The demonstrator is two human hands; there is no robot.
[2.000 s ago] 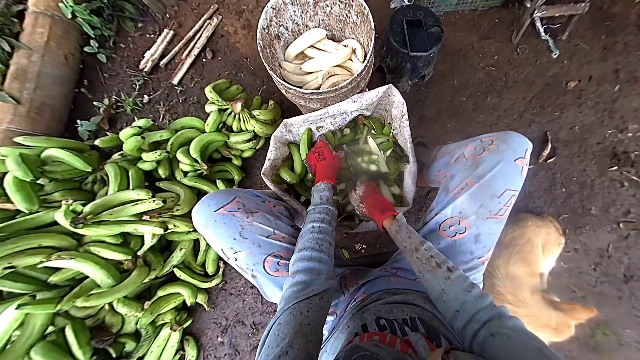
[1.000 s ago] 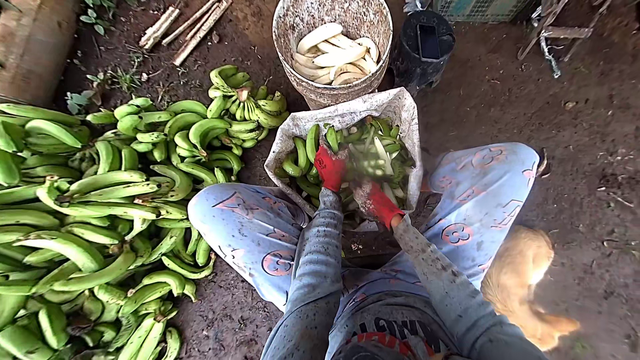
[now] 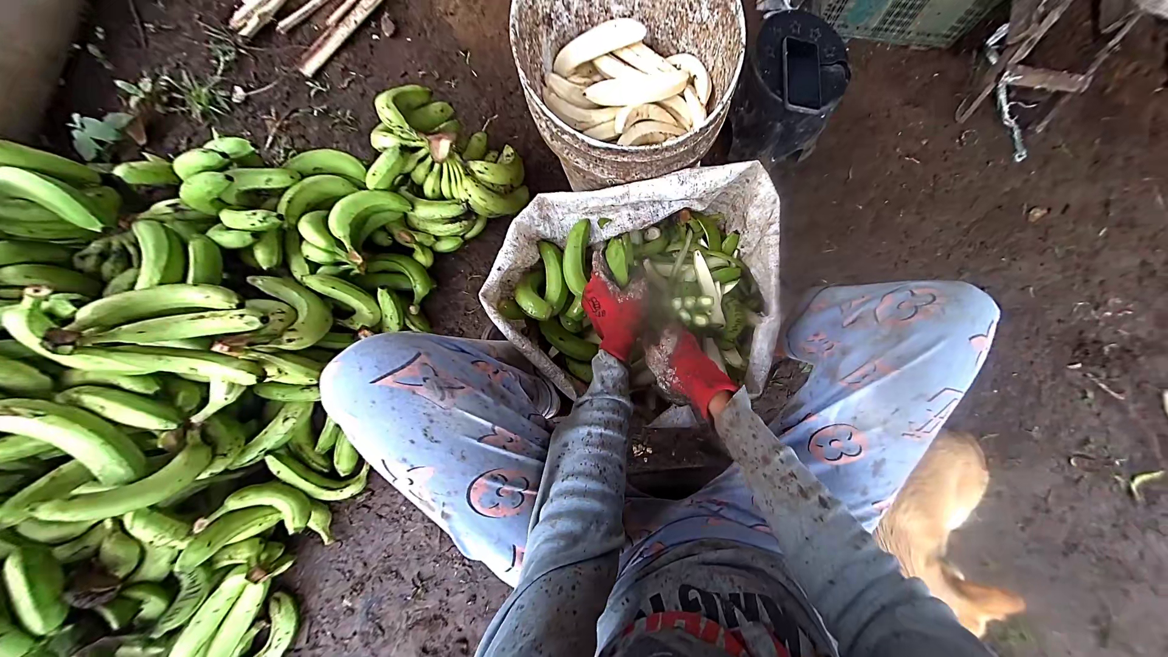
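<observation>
My left hand [image 3: 615,310], in a red and grey work glove, grips a green plantain [image 3: 618,262] whose tip sticks up past the fingers. Close beside it, my right hand [image 3: 689,367], gloved alike, has its fingers curled; a blur between the hands hides what it holds. Both are over an open whitish sack [image 3: 765,219] between my knees. Whole green plantains [image 3: 554,276] lie on the sack's left side, and cut green peels [image 3: 712,287] fill its right. Beyond the sack, a dirty bucket [image 3: 584,155] holds peeled pale plantains [image 3: 636,88].
A large heap of green plantains [image 3: 128,406] covers the ground at left. A black container [image 3: 792,87] stands right of the bucket, with a green crate [image 3: 912,20] farther back. Wooden sticks [image 3: 339,36] lie at the upper left. A light brown animal [image 3: 940,520] is by my right knee.
</observation>
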